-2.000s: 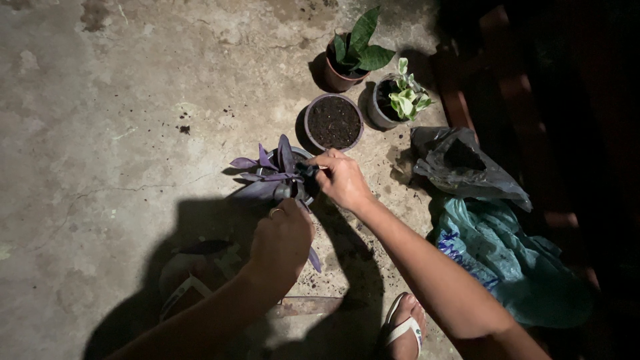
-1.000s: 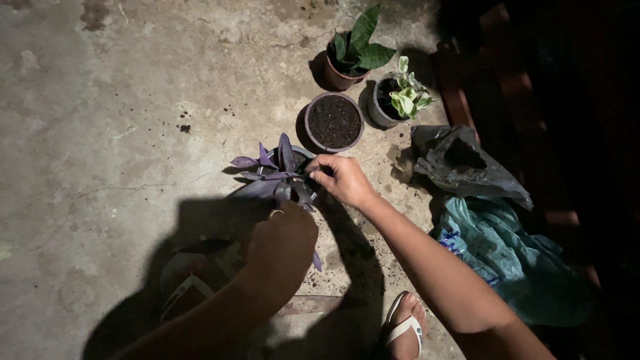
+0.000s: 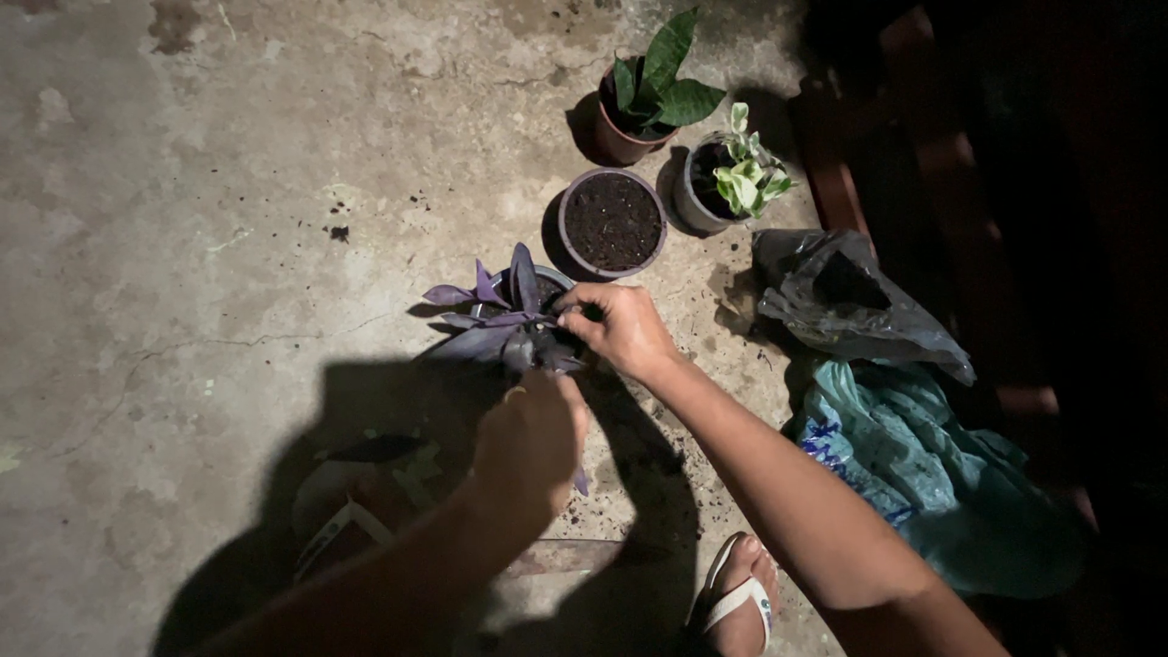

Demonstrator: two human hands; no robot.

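A purple-leaved plant (image 3: 497,338) spreads over a round pot (image 3: 547,272) on the concrete floor. My right hand (image 3: 616,324) is at the pot's right edge, thumb and index finger bent close together beside the stems; whether they pinch anything is unclear. At the near side of the plant is my left hand (image 3: 534,429), its back toward the camera and its fingertips hidden among the lower leaves. A ring shows on one finger. Just beyond the plant stands a round pot of dark soil (image 3: 613,224).
Behind stand a brown pot with a green-leaved plant (image 3: 630,141) and a grey pot with a variegated plant (image 3: 698,205). To the right lie a dark plastic bag (image 3: 812,310) and a teal plastic bag (image 3: 912,447). My sandalled foot (image 3: 744,602) is at the bottom.
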